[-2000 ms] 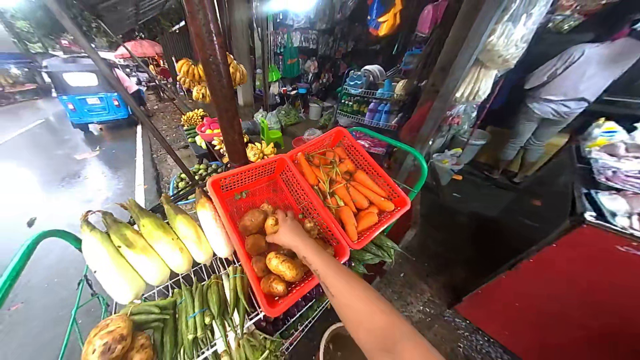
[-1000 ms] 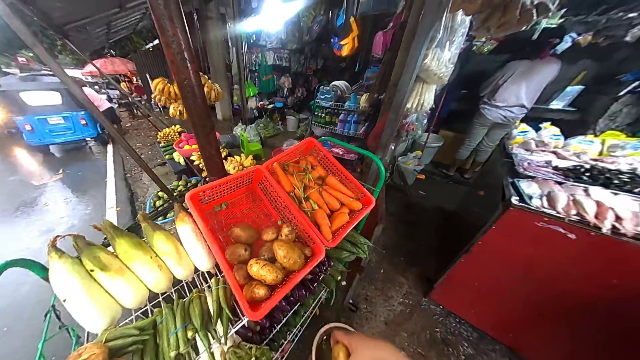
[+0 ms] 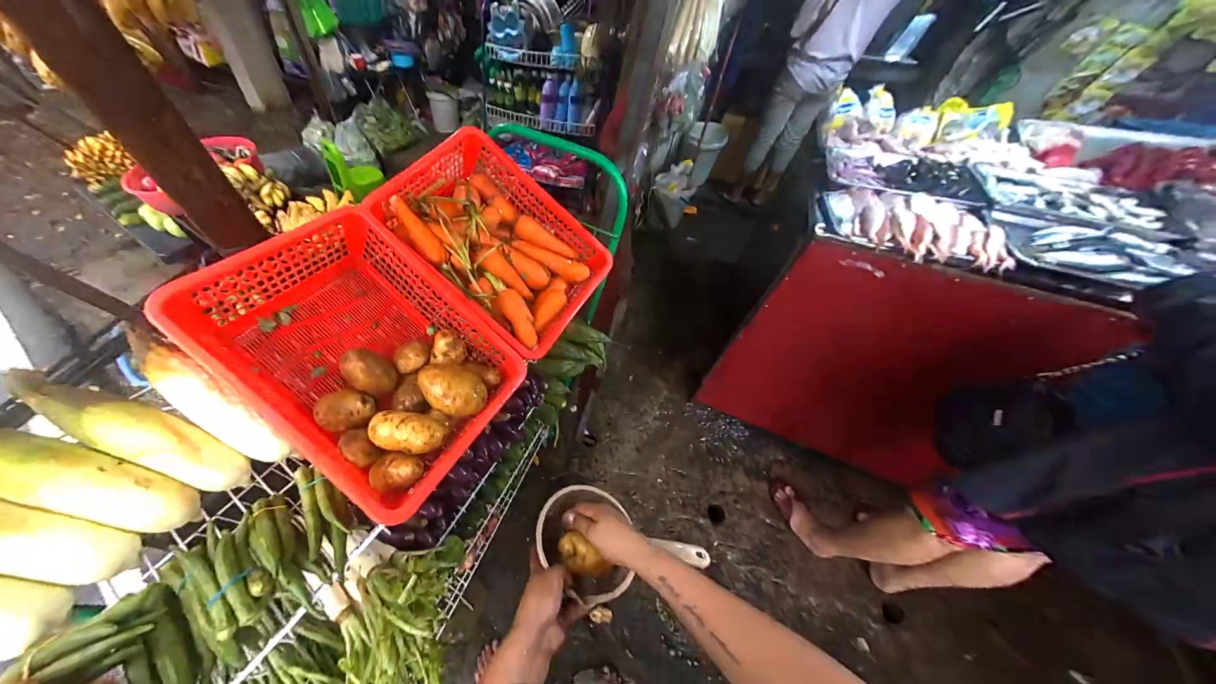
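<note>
Low at the centre is a round pale-rimmed dipper (image 3: 540,532) with a handle out to its right. My right hand (image 3: 600,532) is inside it, shut on a wet potato (image 3: 581,556). At the lower left rim, my left hand (image 3: 545,600) appears to grip something, though its fingers are partly hidden. Up and to the left, a red plastic basket (image 3: 256,351) holds several potatoes (image 3: 408,432) at its near end. Beside it, another red basket (image 3: 594,285) is heaped with carrots (image 3: 513,261).
A wire rack (image 3: 285,622) carries corn (image 3: 85,480), okra (image 3: 228,565) and eggplants (image 3: 489,456). A rusty post (image 3: 142,123) rises at the left. On the right stand a red counter (image 3: 912,351) with fish trays and a person's bare legs (image 3: 883,551).
My right hand was in the potato basket, then low by the dipper with a potato; it is now inside the dipper. My left hand has come into view. The view has turned down and right.
</note>
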